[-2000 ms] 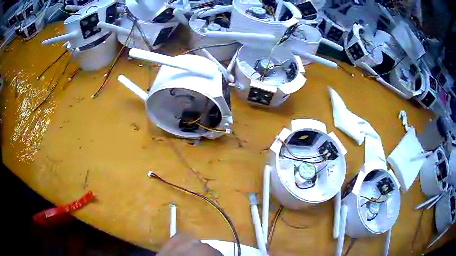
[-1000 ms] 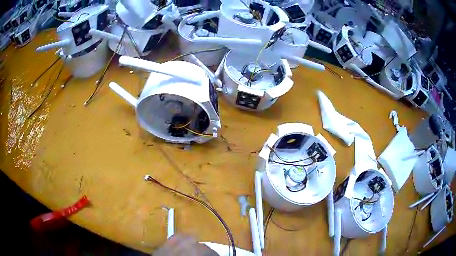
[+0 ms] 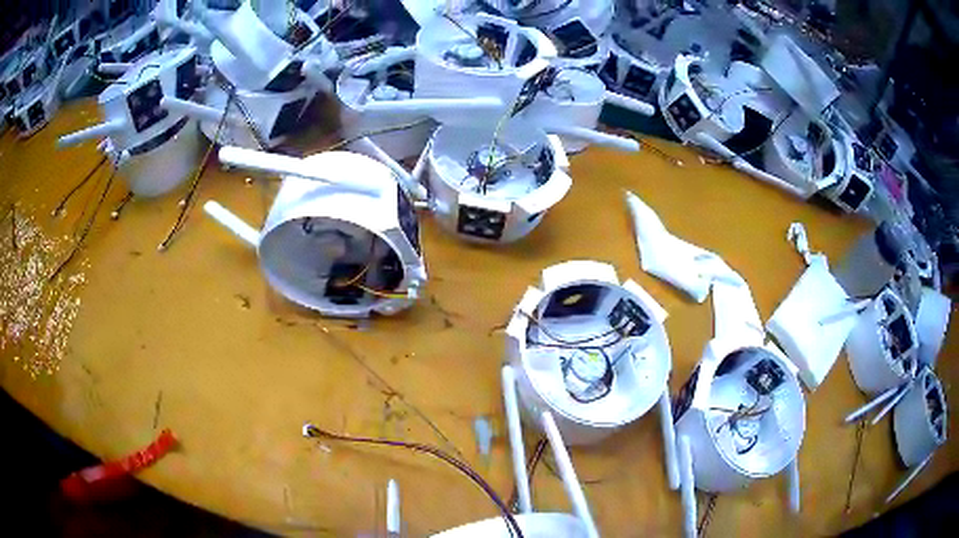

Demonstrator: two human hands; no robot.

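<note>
A white camera housing (image 3: 536, 528) is cut off by the bottom edge. A white antenna (image 3: 569, 473) stands up at its right side, and another white rod (image 3: 393, 507) shows to its left. A thin dark cable with a small white plug (image 3: 421, 442) runs from the table to this housing. An open housing (image 3: 605, 415) with wires and a round part inside stands just beyond. A smaller open housing (image 3: 741, 420) stands to its right. Neither my left hand nor my right hand is visible.
A housing lies on its side (image 3: 337, 184) at centre left. More housings (image 3: 478, 68) are piled along the back and right. White angular pieces (image 3: 673, 257) lie at the right. A red tool (image 3: 118, 468) is at the left table edge (image 3: 226, 510). Shiny film (image 3: 37, 294) lies far left.
The blurred hand at the bottom edge has gone out of view. The near housing shows more, and its antenna now leans differently. The view has shifted, so the table things sit further left.
</note>
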